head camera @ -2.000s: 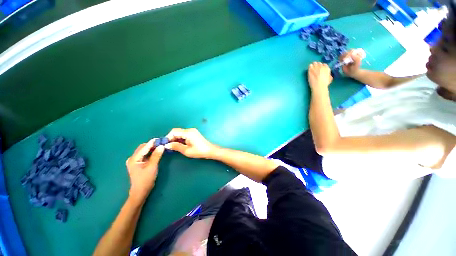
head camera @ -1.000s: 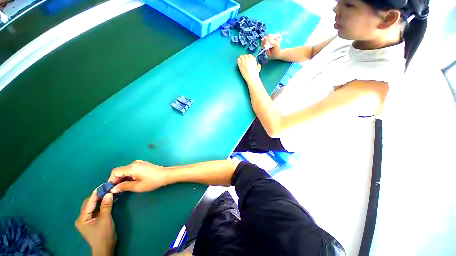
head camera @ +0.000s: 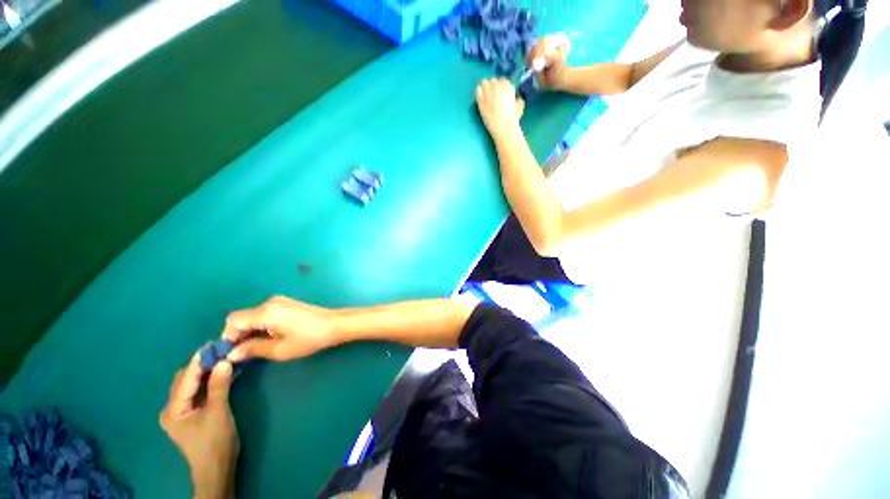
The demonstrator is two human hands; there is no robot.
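A small dark blue-grey plastic housing (head camera: 214, 353) is held between the fingertips of both my hands, above the green mat at the lower left. My left hand (head camera: 202, 417) grips it from below and the left. My right hand (head camera: 281, 329) pinches it from the right with thumb and forefinger. Whether a separate mating part is in the fingers cannot be told. A loose pile of similar housings (head camera: 51, 460) lies at the bottom left, cut off by the picture's edge.
Joined or set-down pieces (head camera: 362, 185) lie on the mat (head camera: 263, 234) between me and a coworker (head camera: 673, 166) at the right, who holds a white pen-like tool (head camera: 545, 58). The coworker's pile (head camera: 496, 35) and a blue bin (head camera: 395, 18) are beyond. A small dark speck marks the mat.
The view has swung to the right, so my hands and the left pile now show lower and further left. Both hands still hold the housing.
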